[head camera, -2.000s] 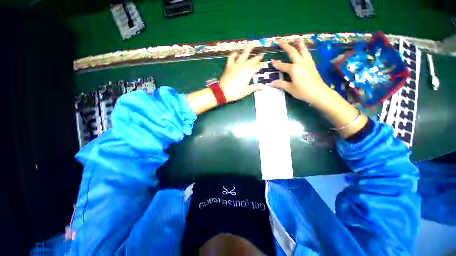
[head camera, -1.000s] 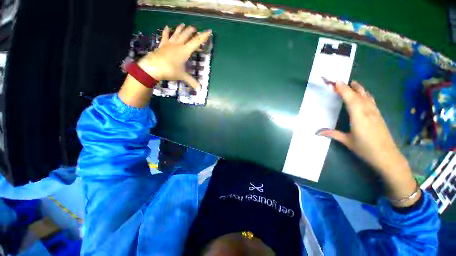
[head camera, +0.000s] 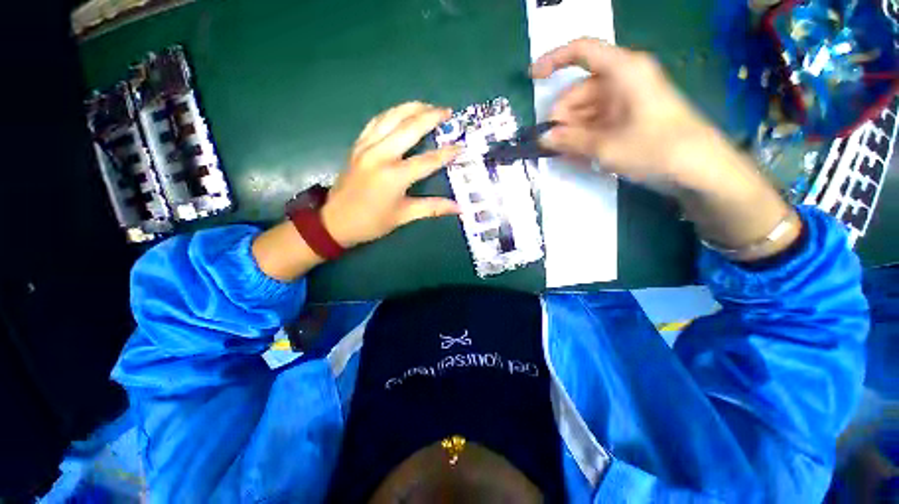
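A phone mid-frame assembly (head camera: 505, 221) lies on the mat in front of me, tilted slightly, circuitry at its far end. My left hand (head camera: 389, 177) holds its left side, fingertips on the far part and thumb at the left edge. My right hand (head camera: 626, 113) is right of the phone, slightly blurred, and pinches a small black die-cut sticker (head camera: 518, 148) over the phone's upper part. Whether the sticker touches the phone is unclear. The long white sticker liner (head camera: 582, 231) lies right of the phone, partly under my right hand, with a black shape at its far end.
Two waiting phone assemblies (head camera: 184, 148) lie side by side at the left. A red-rimmed scrap bin (head camera: 838, 59) full of blue film scraps is at the far right. Spare sticker sheets (head camera: 863, 177) lie near it. A worn rail (head camera: 123, 12) shows at the far left edge.
My left hand has brought a phone assembly from the left group to the middle. My right hand has moved from the liner to the phone, the black sticker now visible in its fingers.
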